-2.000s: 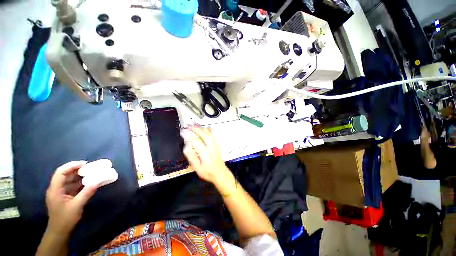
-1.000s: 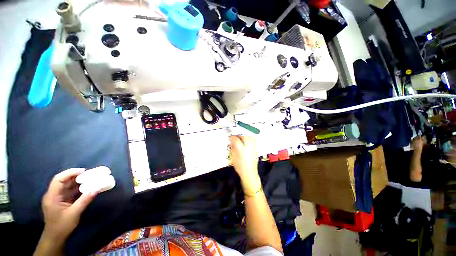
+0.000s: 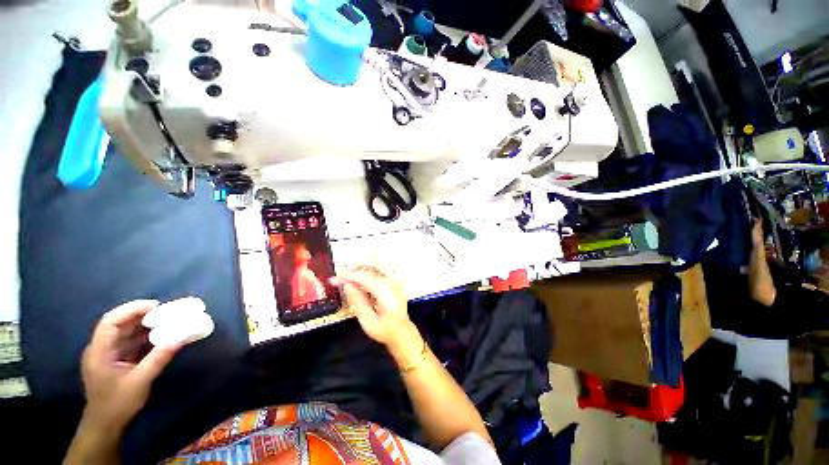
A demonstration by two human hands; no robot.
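My left hand (image 3: 120,356) holds a small white two-lobed object (image 3: 179,321) between thumb and fingers, over the dark cloth (image 3: 127,236). A black smartphone (image 3: 302,263) lies flat on the white machine bed, its screen lit with a reddish picture. My right hand (image 3: 374,304) is at the phone's lower right edge, holding nothing, fingers partly bent with a fingertip at or just above the screen edge. Whether it touches is unclear.
The white sewing machine (image 3: 318,118) spans the table behind the phone. Black-handled scissors (image 3: 391,192), a green stick (image 3: 454,228) and a slim metal tool (image 3: 440,245) lie to the right. A red item (image 3: 509,280) is at the front edge. A cardboard box (image 3: 600,313) stands right.
My right hand moved right, then back to the phone. The slim metal tool moved from beside the scissors to near the green stick. The phone screen went from dark to a reddish picture.
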